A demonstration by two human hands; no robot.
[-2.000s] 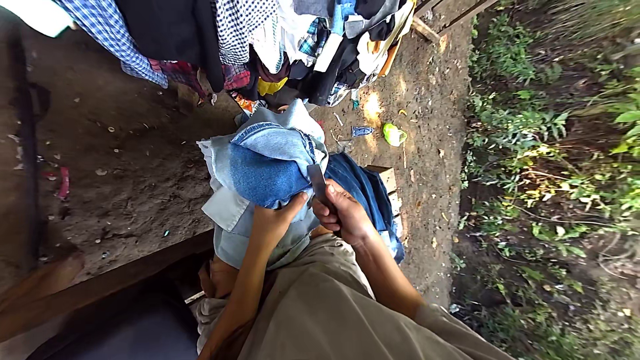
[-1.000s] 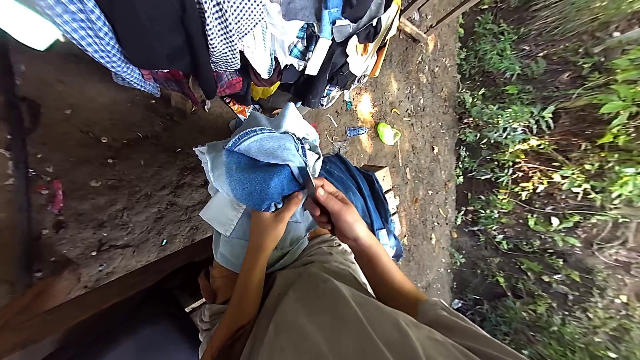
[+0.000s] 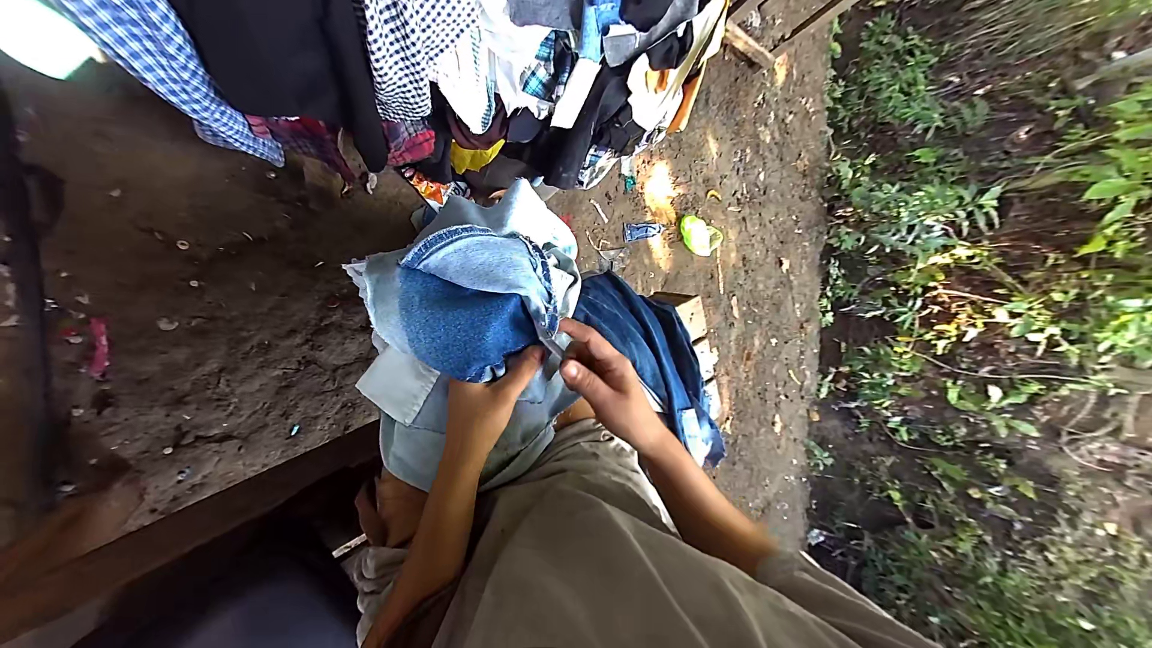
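Blue denim (image 3: 468, 324) with a thick stitched seam is bunched over my lap, its paler side folded over at the top. My left hand (image 3: 490, 396) grips its lower edge, thumb on top. My right hand (image 3: 607, 378) is at the right end of the seam, index finger against the cloth and thumb bent below. A thin grey knife blade (image 3: 551, 346) shows between the fingertips and the denim; its handle is hidden by the hand. Pale, frayed denim (image 3: 405, 387) lies underneath, across my legs.
Dark blue denim (image 3: 643, 333) lies at my right over wooden slats (image 3: 688, 315). Many garments (image 3: 531, 72) hang or are heaped ahead. A green-yellow item (image 3: 700, 236) and scraps lie on the dirt ground. A wooden beam (image 3: 207, 513) runs at lower left; plants (image 3: 954, 234) grow at right.
My right hand has turned and its fingers have loosened from the fist around the knife seen earlier; less of the blade shows now. My left hand stays on the denim.
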